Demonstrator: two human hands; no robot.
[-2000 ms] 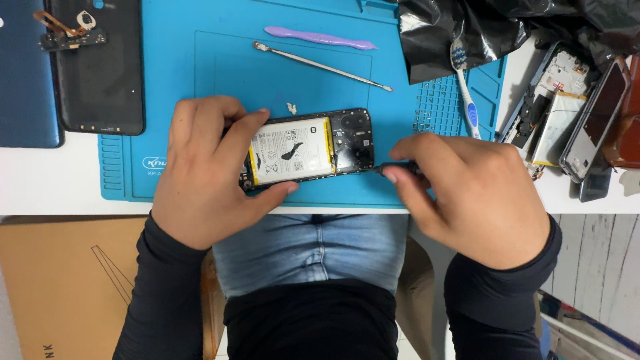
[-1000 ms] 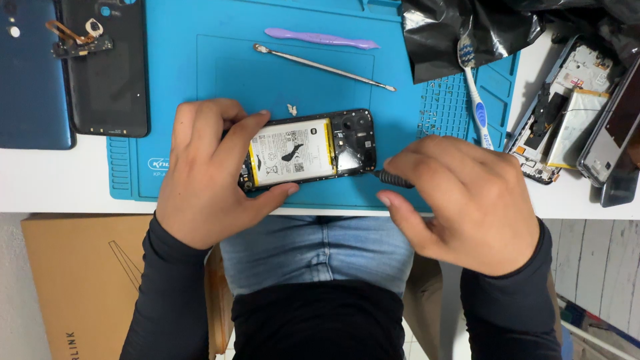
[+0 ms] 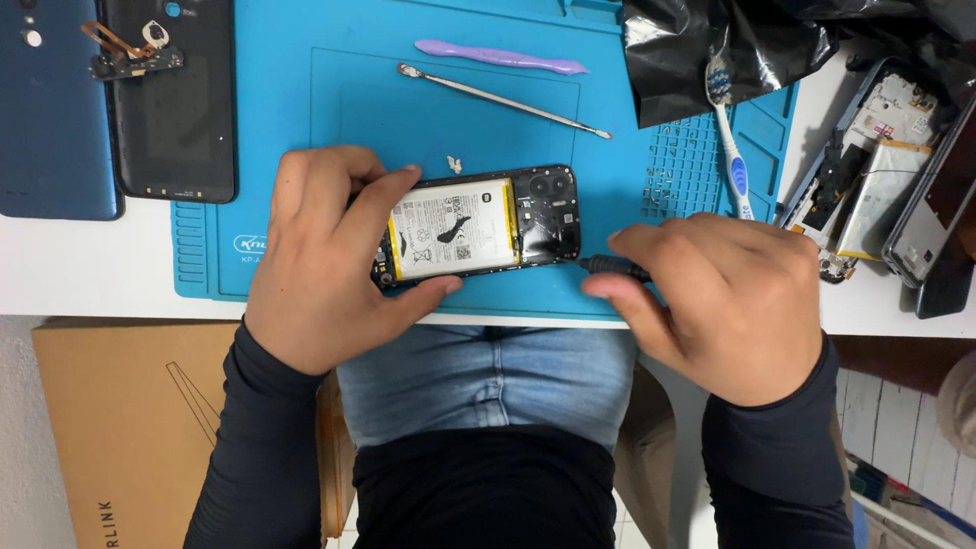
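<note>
An opened smartphone [image 3: 543, 221] lies on the blue silicone repair mat [image 3: 366, 114], with its white, yellow-edged battery [image 3: 457, 229] exposed. My left hand [image 3: 328, 244] grips the phone's left end, fingertips at the upper edge and thumb along the lower edge. In my right hand [image 3: 717, 297] is a screwdriver with a dark ribbed handle [image 3: 614, 267]. Its tip meets the phone's lower right corner. A small whitish scrap [image 3: 454, 164] lies just above the phone. Farther up are a purple plastic spudger [image 3: 499, 57] and a metal spatula tool [image 3: 507, 102].
Two phone back covers, blue [image 3: 49, 122] and black [image 3: 175, 130], lie at left with a flex-cable part [image 3: 137, 57] on top. At right are a toothbrush [image 3: 732, 152], a black plastic bag [image 3: 671, 61], small screws in the mat's grid [image 3: 679, 168] and disassembled phones [image 3: 884, 168].
The screwdriver's ribbed handle, mostly covered by my right fingers two seconds ago, shows more between finger and thumb. My left hand keeps its hold on the phone.
</note>
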